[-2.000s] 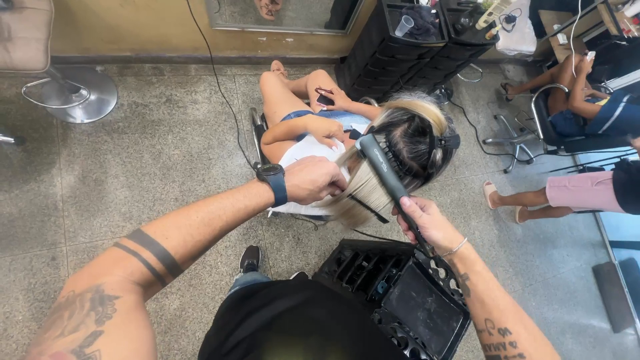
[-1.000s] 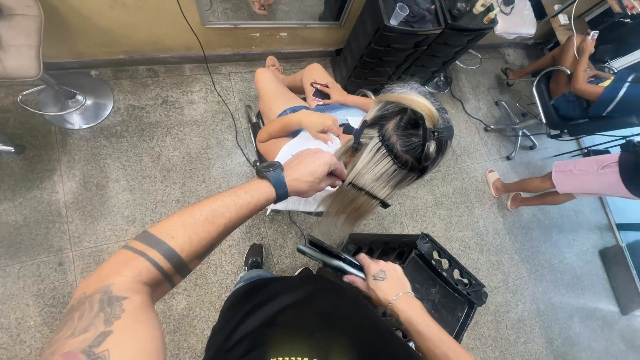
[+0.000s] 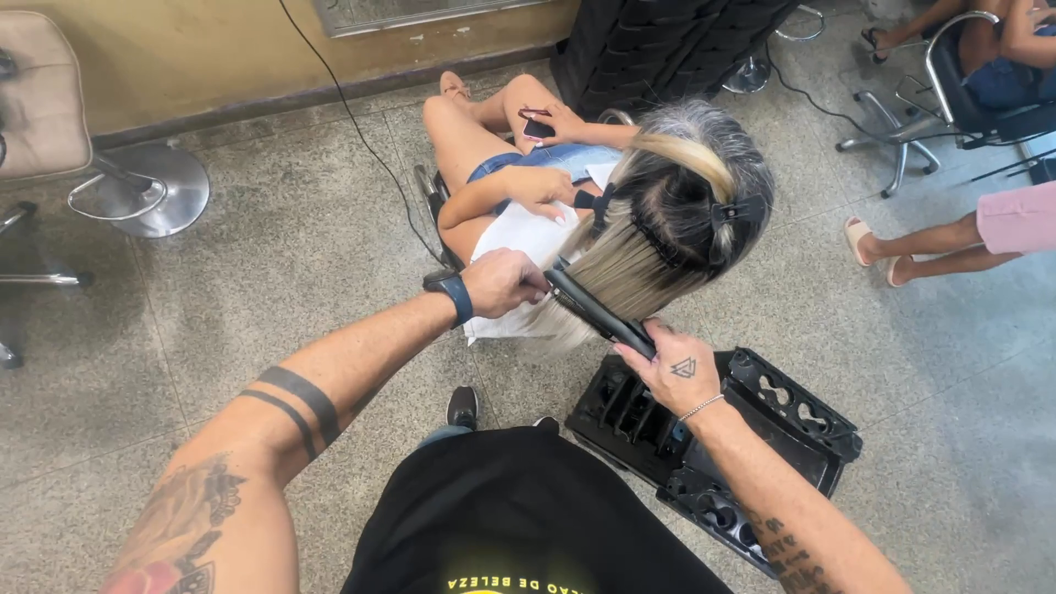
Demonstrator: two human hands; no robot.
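Note:
My right hand (image 3: 672, 367) grips the handle end of a black hair straightener (image 3: 598, 313), whose plates lie across a section of the seated person's blonde-streaked hair (image 3: 615, 276). At the tip of the straightener, my left hand (image 3: 503, 283) has its fingers pinched at the edge of the hair. Whether a comb is in the left hand, I cannot tell. A black claw clip (image 3: 737, 211) holds up hair at the back of the head. Over the person's shoulder lies a white towel (image 3: 524, 235), and a phone (image 3: 539, 129) is in that person's hand.
A black salon trolley (image 3: 775, 445) stands by my right forearm. A dark cord (image 3: 355, 124) hangs at the left of the seated person. Black drawers (image 3: 652, 58) stand beyond. A beige stool (image 3: 41, 99) is at far left; another person's legs (image 3: 932, 245) are at right.
The straightener in my right hand has moved from low beside the trolley up to the hair. The black comb seen in the hair earlier is no longer plainly visible.

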